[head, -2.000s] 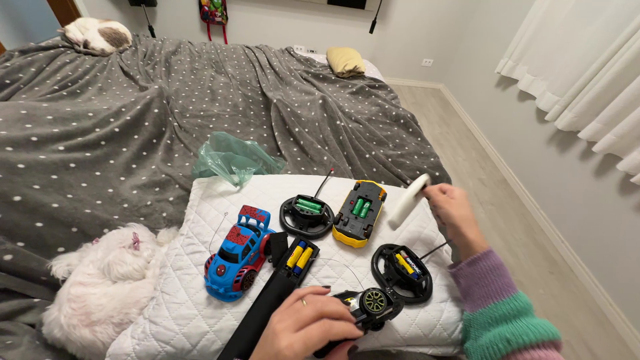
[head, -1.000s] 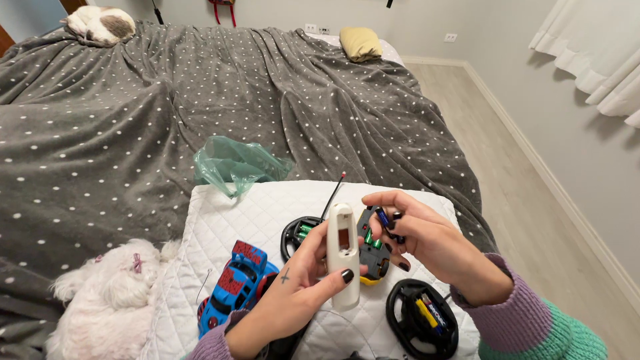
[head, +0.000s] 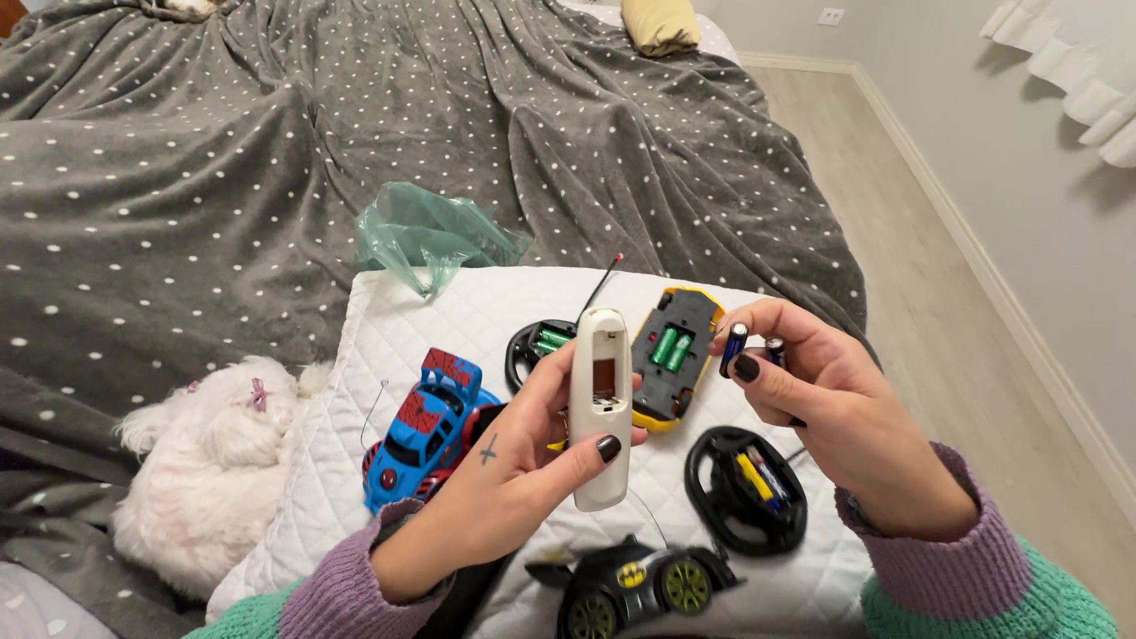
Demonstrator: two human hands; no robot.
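Observation:
My left hand (head: 524, 444) grips a white remote control (head: 603, 479), upright, its battery compartment facing me and uncovered with no batteries inside. To its right, my right hand (head: 808, 382) pinches dark blue batteries (head: 734, 348) between thumb and fingers. Behind the hands lies an upturned yellow toy car (head: 652, 386) with green batteries. A black steering-wheel controller (head: 524, 355) with green batteries is partly hidden by the remote. Another steering-wheel controller (head: 701, 479) holds yellow and other batteries. A blue toy car (head: 404, 453) lies left of my left hand, and a black toy car (head: 635, 581) is nearest me.
The toys rest on a white quilted pad (head: 319, 479) on a bed with a grey dotted blanket (head: 426, 106). A fluffy white dog (head: 213, 479) lies at the left. A green plastic bag (head: 426, 231) sits behind the pad, and a yellow pillow (head: 661, 27) lies at the far end.
Two seconds ago my right hand held a white piece at the right and my left hand was by the black car. Since then the remote has come into my left hand, and batteries into my right.

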